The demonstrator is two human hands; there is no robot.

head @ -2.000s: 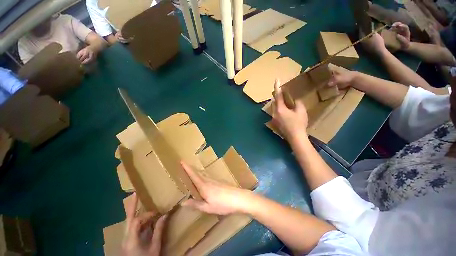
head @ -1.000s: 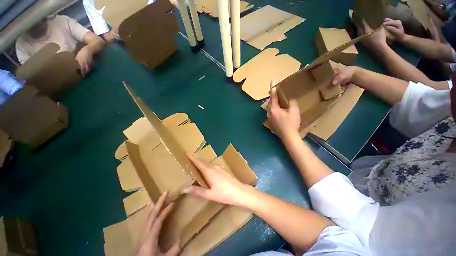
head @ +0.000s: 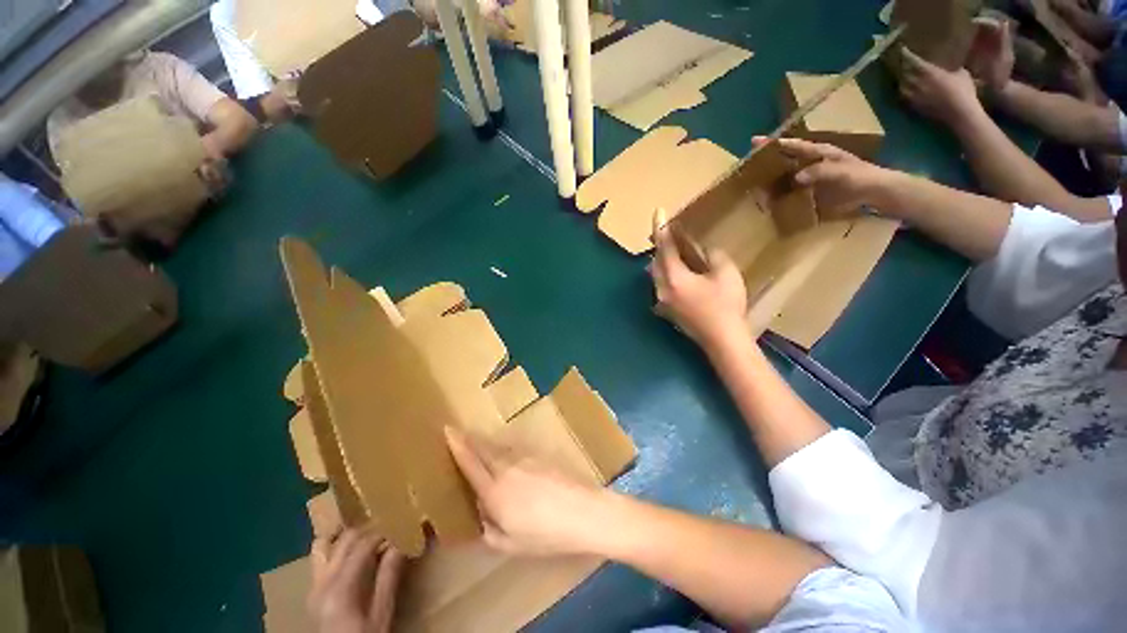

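Observation:
A tan cardboard box being folded stands on flat die-cut blanks point(head: 451, 315) in front of me. Its lid panel point(head: 377, 396) is raised and leans left, hiding most of the tray inside. My right hand point(head: 538, 501) rests against the lid's right face with the fingers extended. My left hand point(head: 352, 575) is at the near left corner, fingers bent on the box's edge below the lid; its lower part is cut off by the picture's edge. A raised flap point(head: 596, 427) of the blanks stands at the right.
A neighbour at the right folds another box point(head: 772, 235). A closed box point(head: 834, 111) and a flat blank point(head: 655, 179) lie beyond. Pale upright legs point(head: 566, 99) stand on the green table point(head: 494, 235). Open boxes point(head: 93, 297) and people are at the left and back.
The lid has turned so its broad face shows and now covers the tray. My left hand has closed in on the near left corner. The left-hand neighbour's box has been lifted and turned.

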